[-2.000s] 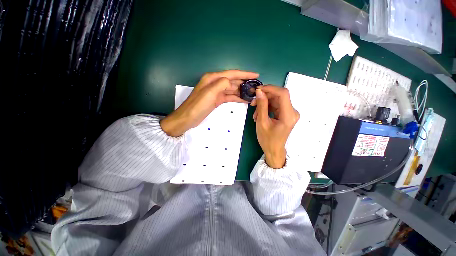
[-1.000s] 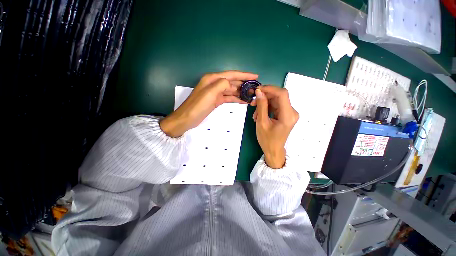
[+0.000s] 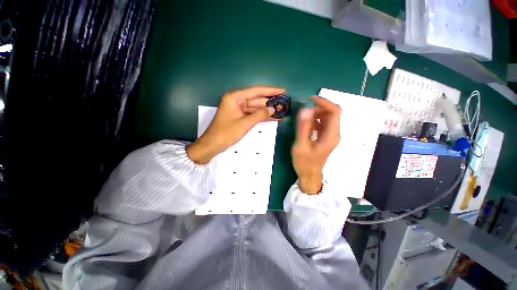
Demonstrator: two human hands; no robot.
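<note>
My left hand (image 3: 232,120) holds a round black housing (image 3: 279,106) between its fingers and thumb, above the green mat. My right hand (image 3: 317,133) is apart from the housing, just right of it. Its fingertips are blurred, and I cannot tell whether they hold anything small. A white liner sheet (image 3: 244,164) with rows of small black dots lies below my left hand, which covers its upper part. A second white sheet (image 3: 354,136) lies to the right, partly behind my right hand.
A tall stack of shiny black trays (image 3: 68,113) stands at left. At right are a dark box with a blue top (image 3: 388,175) and a hose, a white card with rows of marks (image 3: 411,90), a white wipe (image 3: 378,58) on a stick, and a raised shelf with sleeved papers (image 3: 448,28).
My right hand has come away from the housing, to the right. My left hand still holds the housing, now more exposed. The whole view has shifted slightly.
</note>
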